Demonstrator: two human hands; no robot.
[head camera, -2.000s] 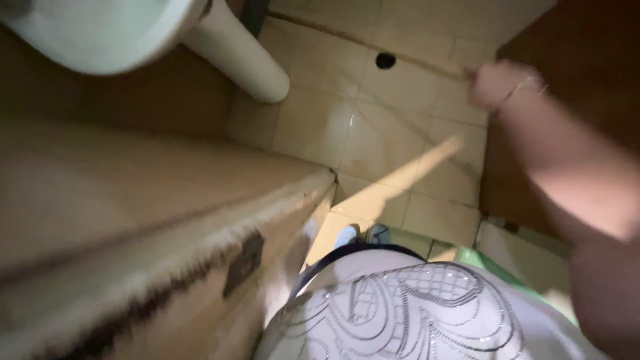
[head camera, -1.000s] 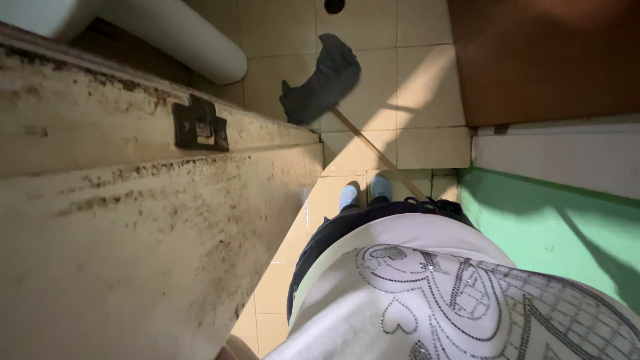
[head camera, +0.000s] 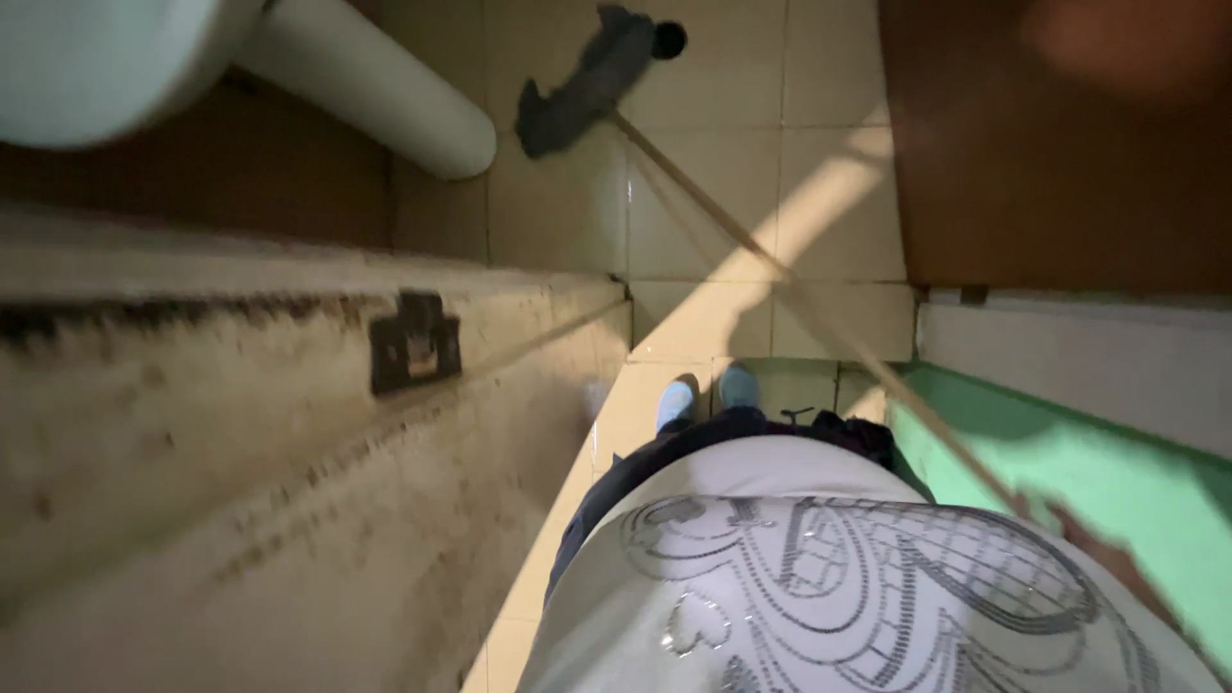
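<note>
A long wooden stick (head camera: 717, 212) runs diagonally over the tiled floor, with a dark grey cloth (head camera: 582, 91) at its far end. The cloth lies on the tiles, right beside a round dark floor drain (head camera: 669, 40). Low at the right, next to the white patterned shirt, my right hand (head camera: 1049, 515) is closed around the near part of the stick; it is blurred and partly hidden by the shirt. My left hand is out of view.
A stained door (head camera: 500, 433) with a dark metal latch plate (head camera: 416, 345) fills the left. Beyond it stand a white basin (head camera: 115, 67) and its pedestal (head camera: 385, 96). A brown panel (head camera: 1039, 173) and a green wall (head camera: 1107, 462) line the right. My feet (head camera: 707, 393) are at a tile step (head camera: 837, 322).
My right hand was stretched out at the upper right two seconds ago and is now low beside the shirt. The cloth has moved forward from near the door's edge to the drain.
</note>
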